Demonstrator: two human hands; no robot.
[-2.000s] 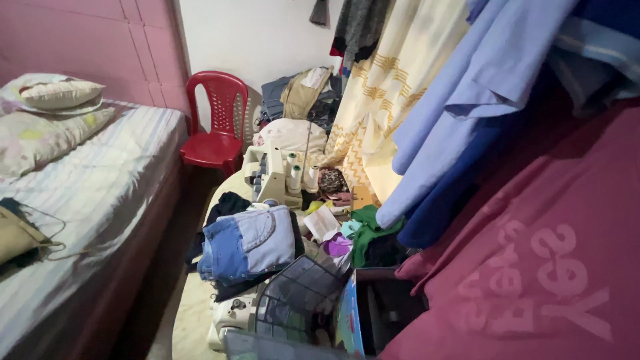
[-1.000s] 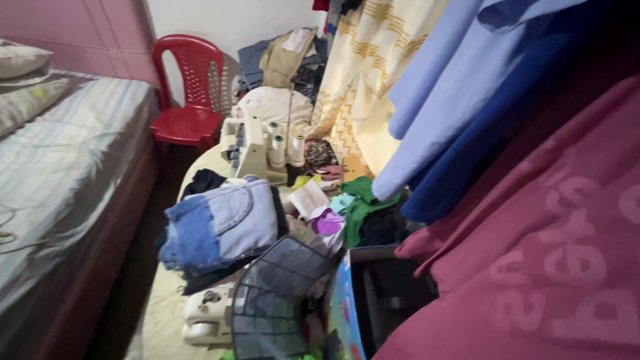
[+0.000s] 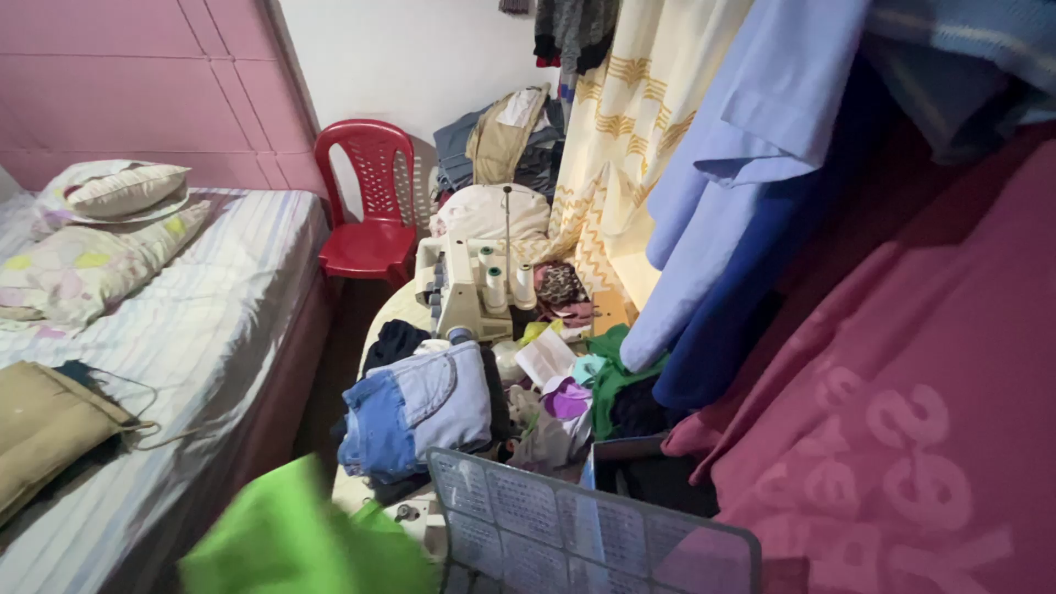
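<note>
Neither of my hands shows in the head view. A bright green cloth (image 3: pixel 305 536), blurred, is at the bottom, left of a translucent grey compartment organizer or its lid (image 3: pixel 594 528). Part of a white sewing machine (image 3: pixel 425 521) shows between them. Folded blue denim (image 3: pixel 421 404) lies on the cream table (image 3: pixel 384 318), in front of an overlock sewing machine (image 3: pixel 462 289) with cones of white thread (image 3: pixel 495 290). To the right of the denim are a purple piece (image 3: pixel 568 399), a white paper or cloth (image 3: pixel 547 357) and green fabric (image 3: pixel 615 371).
A striped bed (image 3: pixel 223 305) with pillows runs along the left, a narrow gap parting it from the table. A red plastic chair (image 3: pixel 367 239) stands beyond. Hanging light blue (image 3: pixel 701 272) and maroon (image 3: pixel 891 396) garments crowd the right side. A dark open box (image 3: pixel 652 478) sits beneath them.
The green cloth now fills the lower left, where only a bit of green showed one second ago. The grey organizer or lid appears lower and farther right. The view has shifted.
</note>
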